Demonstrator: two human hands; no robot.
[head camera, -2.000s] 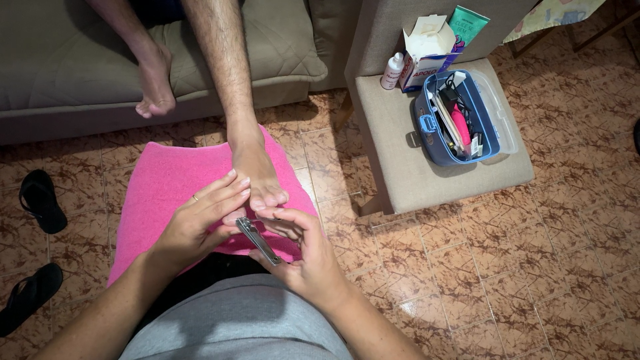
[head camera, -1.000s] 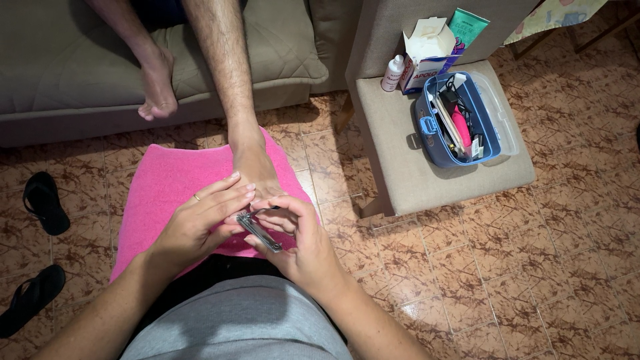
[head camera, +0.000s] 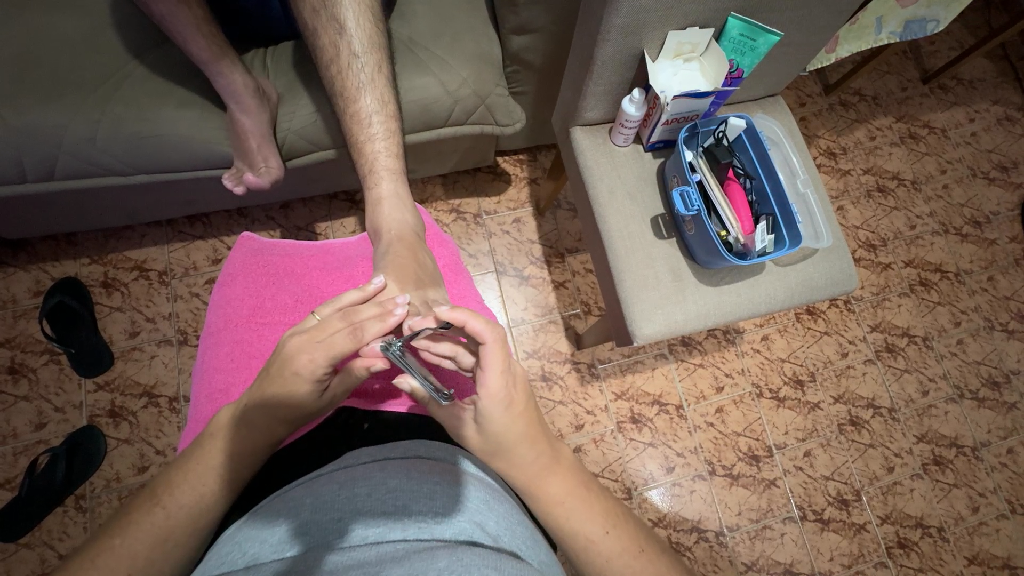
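A person's foot (head camera: 404, 260) rests on a pink towel (head camera: 280, 280) spread over my lap. My left hand (head camera: 320, 352) lies against the near side of this foot, its fingertips on the toes, a ring on one finger. A metal nail clipper (head camera: 418, 370) is held in my right hand (head camera: 472, 368), between thumb and fingers, with its lever raised away from the body. The clipper's head is at the big toe, close to my left fingertips. My fingers partly hide the toes.
On a beige chair (head camera: 640, 296) at the right stand an open blue case (head camera: 696, 248) of tools, a small bottle (head camera: 628, 118), a cardboard box (head camera: 680, 112) and a green tube (head camera: 748, 48). A sofa (head camera: 448, 104) is ahead; black flip-flops (head camera: 92, 352) lie on the tiles.
The nail clipper's lever has swung out from its body, where it lay closer two seconds ago. My left hand has stayed on the foot.
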